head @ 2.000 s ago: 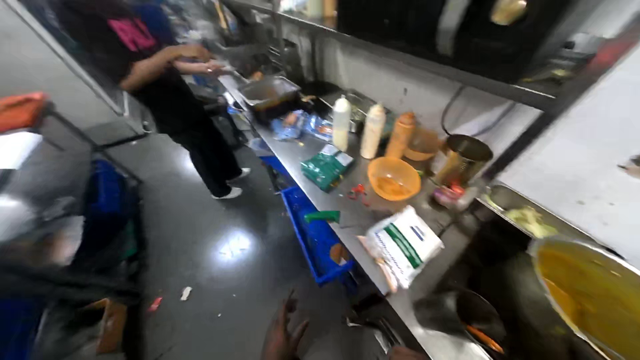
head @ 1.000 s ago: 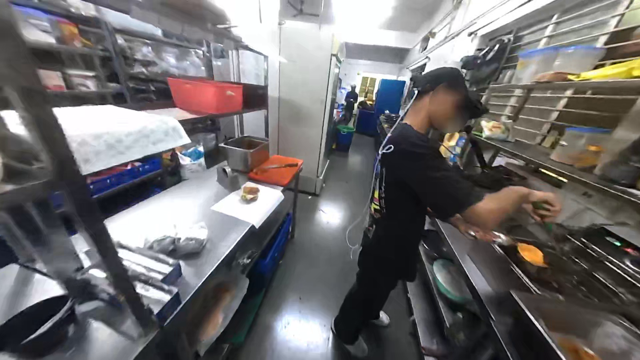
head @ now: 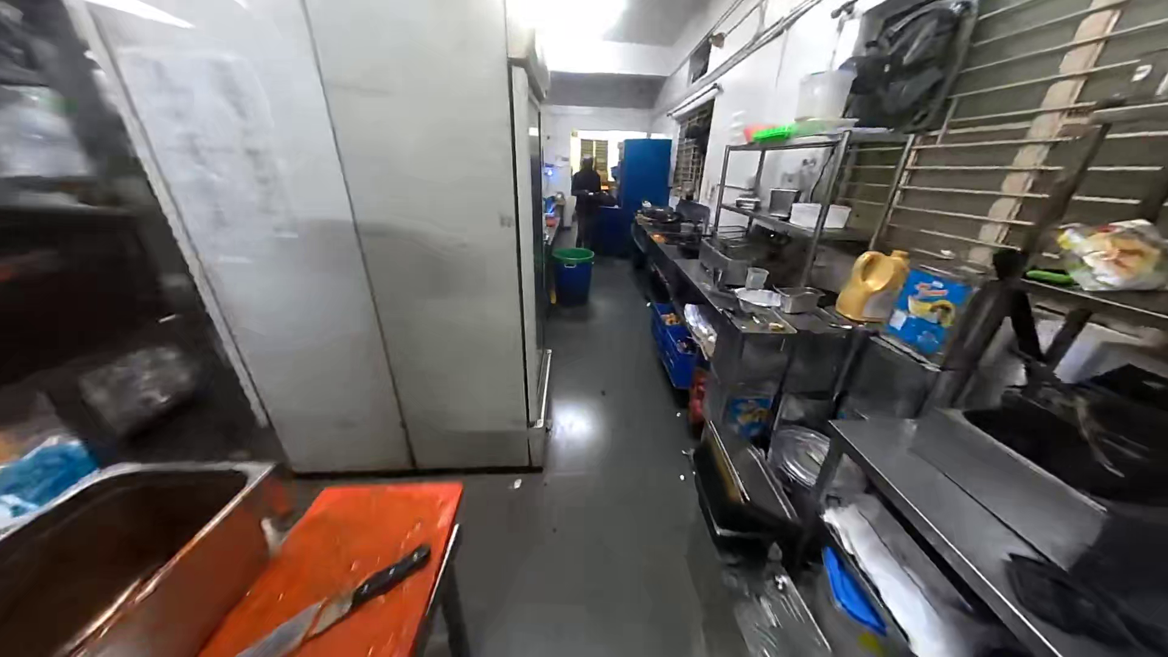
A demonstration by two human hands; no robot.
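Observation:
Neither my left hand nor my right hand shows in the head view now. At the lower left, a knife with a black handle (head: 391, 578) lies on an orange cutting board (head: 342, 538). Its blade points toward the bottom edge of the view and is partly cut off. A deep steel pan (head: 196, 570) with a dark inside stands just left of the board.
A tall pale cabinet (head: 438, 237) stands beyond the board. The grey aisle floor (head: 584, 511) runs past a blue bin with a green rim (head: 573, 276) to a distant person (head: 587, 192). Steel counters (head: 967, 484) line the right, with a yellow jug (head: 873, 287).
The view has swung widely and moved along the aisle. My hand, seen low in the frame two seconds ago, is out of view. The nearby person in black no longer shows.

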